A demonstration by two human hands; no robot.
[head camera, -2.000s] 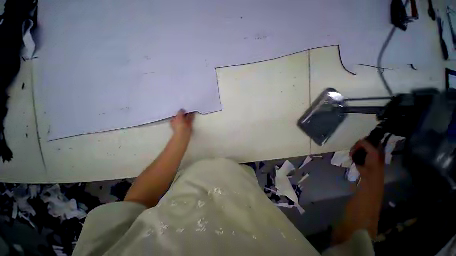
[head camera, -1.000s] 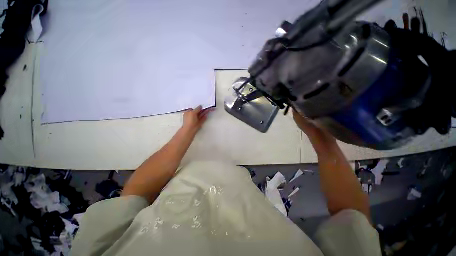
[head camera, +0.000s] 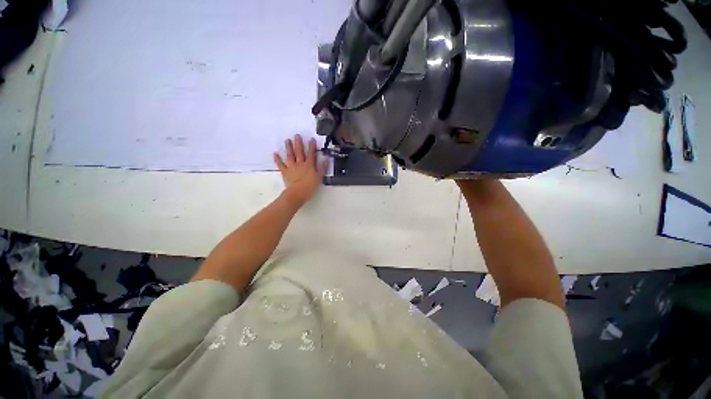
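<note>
The straight knife cutting machine (head camera: 483, 86), with a silver and blue motor, fills the upper middle. Its grey base plate (head camera: 362, 170) sits flat at the right edge of the white paper marker (head camera: 171, 93). A thin dark fabric edge shows along the marker's front. My left hand (head camera: 299, 167) lies with spread fingers on the marker's front right corner, close beside the base plate. My right forearm reaches under the motor; my right hand is hidden behind it. The knife is hidden too.
The pale table's front edge (head camera: 312, 263) curves across below the work. A dark-framed white piece (head camera: 688, 218) and slim tools (head camera: 678, 132) lie at the right. Scraps (head camera: 47, 312) litter the floor. Dark cloth (head camera: 17, 31) lies at the upper left.
The machine has moved left across the table to the marker's edge. My left hand has gone from pinching the edge to lying spread on top. My right hand has passed out of sight.
</note>
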